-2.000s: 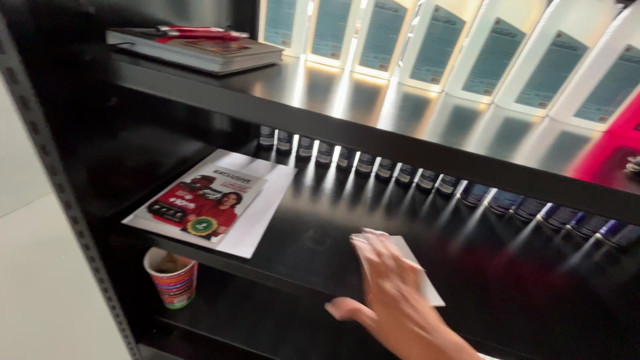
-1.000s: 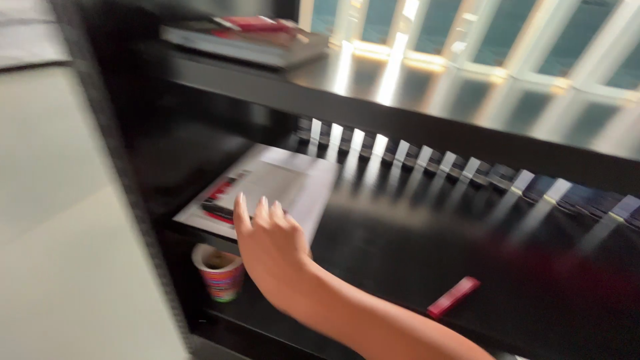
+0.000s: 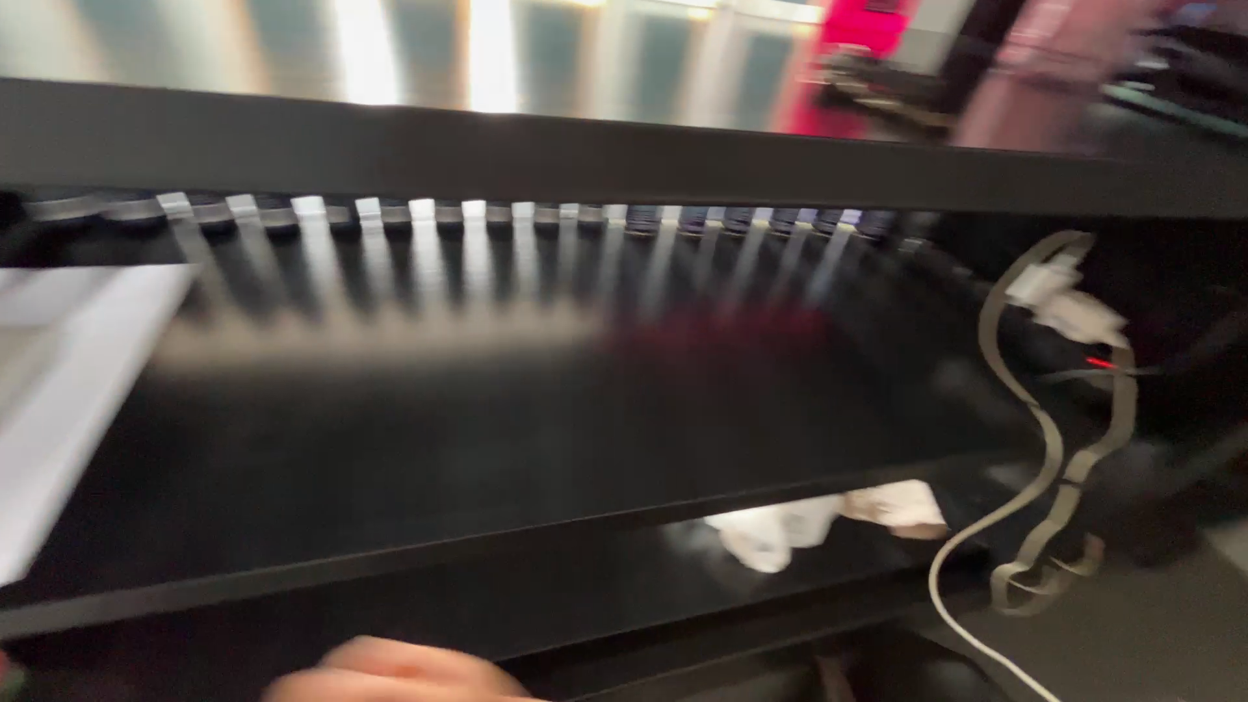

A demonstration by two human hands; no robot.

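Note:
Only the blurred upper part of my right hand [image 3: 400,673] shows, at the bottom edge, in front of and below the black middle shelf [image 3: 439,429]. Its fingers look bent, but the frame cuts them off, so whether they hold something cannot be told. My left hand is out of view. White paper sheets [image 3: 93,390] lie on the left part of the middle shelf, up and to the left of my right hand. A row of small dark-capped containers [image 3: 497,216] lines the back of that shelf.
Pale cables with a white connector [image 3: 1043,283] hang at the right end of the shelving. Crumpled white pieces [image 3: 770,531] lie on the lower shelf. White boxes with teal panels [image 3: 556,68] stand on the upper shelf, beside a bright pink thing [image 3: 858,39].
My right hand has left the papers and is now low in the frame. The small red item on the middle shelf a second ago no longer shows. The view has swung right.

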